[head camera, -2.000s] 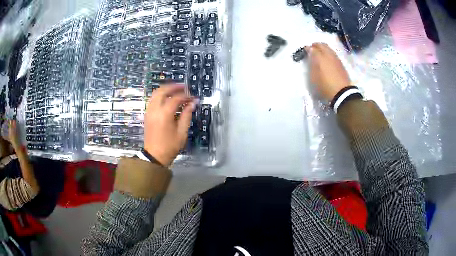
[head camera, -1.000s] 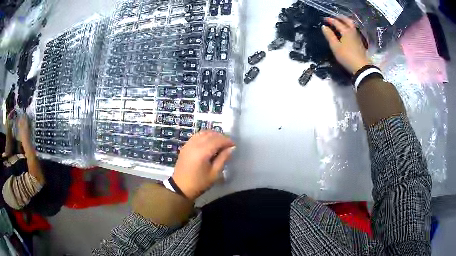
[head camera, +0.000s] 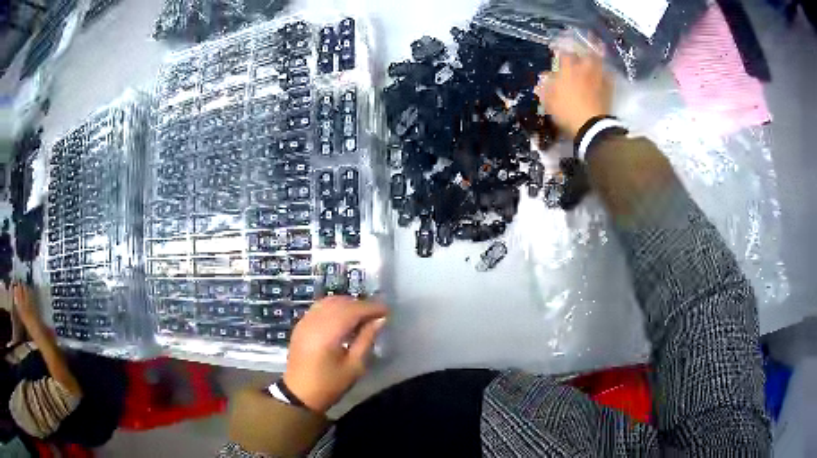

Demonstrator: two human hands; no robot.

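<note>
A large jumbled pile of black plastic housings point(head camera: 466, 134) lies on the bare table in front of me. My right hand point(head camera: 578, 89) is at the pile's far right edge, by the mouth of a dark poly bag point(head camera: 618, 36); its fingertips are blurred, so I cannot tell whether they hold anything. My left hand point(head camera: 331, 347) is over the near right corner of a clear blister tray point(head camera: 376, 224) with rows of black housings. Its thumb and forefinger are apart, with nothing visible between them.
A second filled blister tray point(head camera: 94, 224) stands to the left. Clear film point(head camera: 717, 206) lies at right, with a pink sheet point(head camera: 721, 67) and a dark narrow object point(head camera: 739, 40) beyond. Another person's hand point(head camera: 31, 313) is at the far left edge.
The few loose housings have become a large pile spread across the table. My right hand moved to the bag, then pulled slightly left. My left hand moved nearer to me, off the tray's middle.
</note>
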